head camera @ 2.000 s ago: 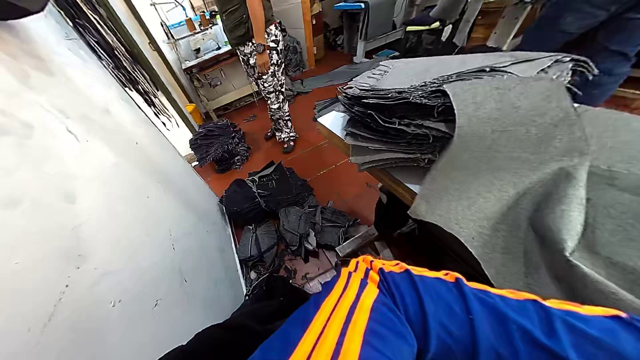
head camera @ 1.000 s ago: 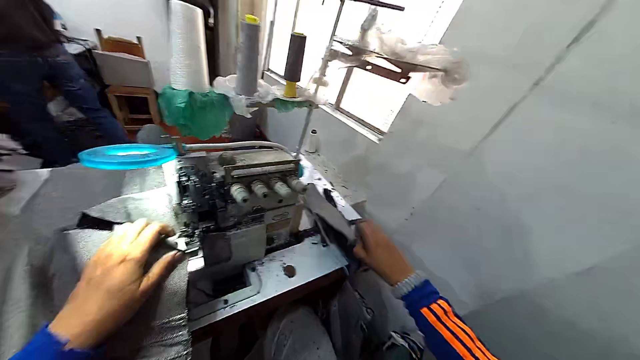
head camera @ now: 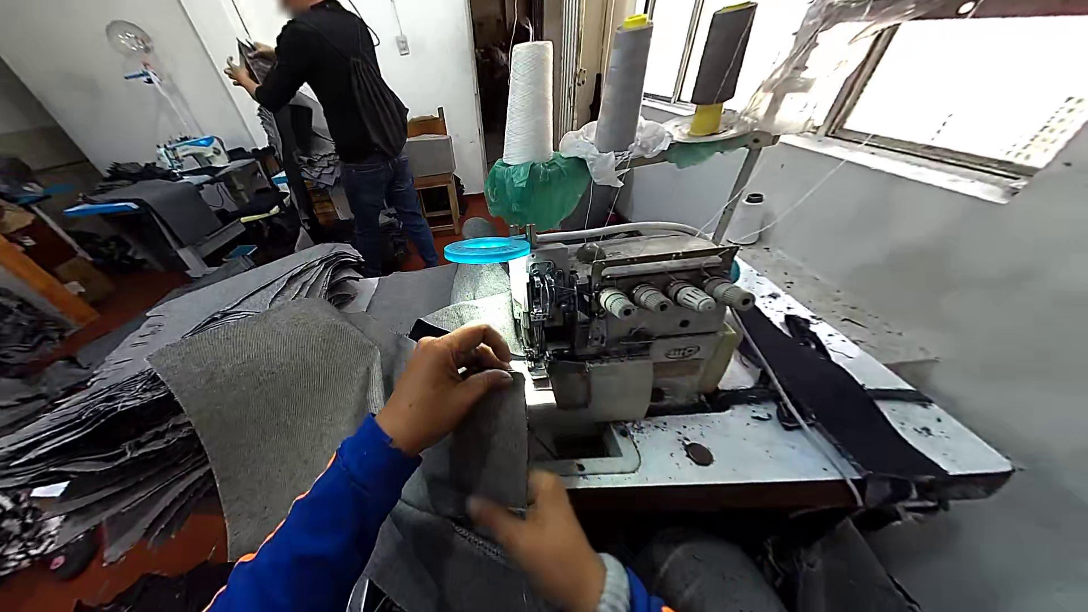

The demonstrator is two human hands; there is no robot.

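Observation:
My left hand (head camera: 446, 387) pinches the upper edge of a grey fabric piece (head camera: 489, 442) just left of the presser foot of an overlock sewing machine (head camera: 629, 323). Lower down, my right hand (head camera: 544, 535) is blurred at the same fabric's lower edge; whether its fingers grip the cloth cannot be told. A blue ring-shaped lamp (head camera: 486, 249) glows beside the machine head. Another grey fabric piece (head camera: 280, 408) drapes over the table edge to the left, next to a thick stack of cut fabric (head camera: 110, 425).
Thread cones (head camera: 529, 102) stand behind the machine. A dark fabric strip (head camera: 833, 391) lies on the white machine table (head camera: 765, 450) at right, near the wall. A co-worker (head camera: 340, 110) stands at the back left, holding fabric. More fabric lies below the table.
The view has swung from the floor to the sewing machine. My right hand has moved from the machine's right side to the fabric in front; my left hand remains near the presser foot.

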